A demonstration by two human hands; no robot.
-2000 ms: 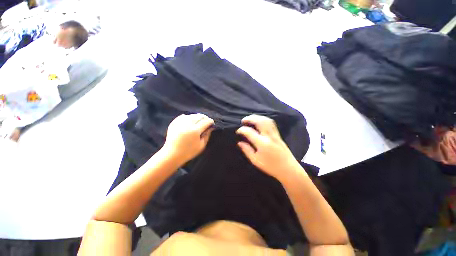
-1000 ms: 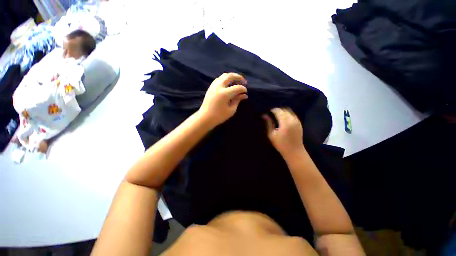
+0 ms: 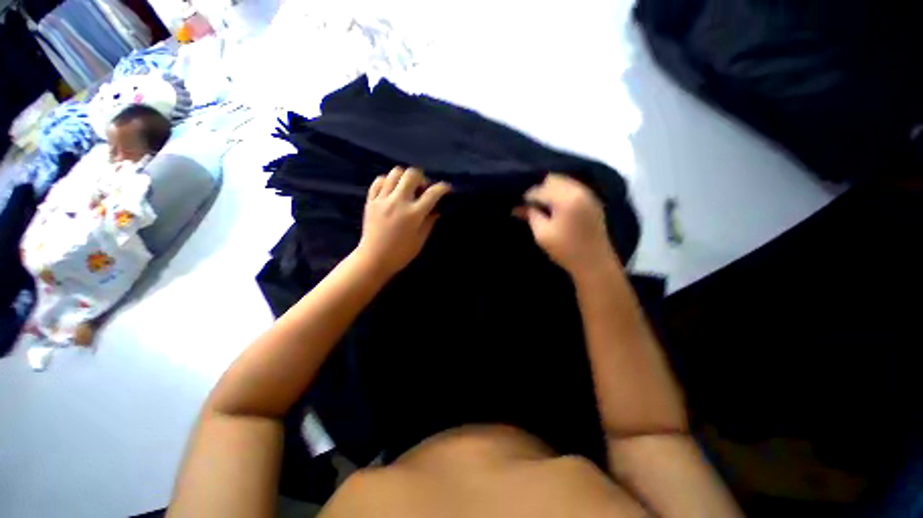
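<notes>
A black garment pile [image 3: 455,137] lies at the table's front edge, with stepped, pointed cloth edges at its upper left. My left hand [image 3: 400,218] is on the pile at the centre, its fingers closed on a black cloth edge. My right hand [image 3: 569,225] is to the right of it, with fingers curled and pinching the black cloth. The cloth between the hands forms a raised fold. Fingertip detail is dark and blurred. Small thread snips [image 3: 674,221] lie alone on the white table to the right of the pile.
A child in white patterned cloth [image 3: 86,243] lies on the white table [image 3: 202,334] at the left, beside a grey pillow [image 3: 187,192]. Another black garment heap [image 3: 754,61] is at the upper right. A white tangled heap [image 3: 380,40] is at the back. Hanging clothes [image 3: 91,40] show at upper left.
My left hand has moved down and left from its raised place onto the cloth edge. My right hand has moved slightly up and closed on the cloth. The camera view has shifted.
</notes>
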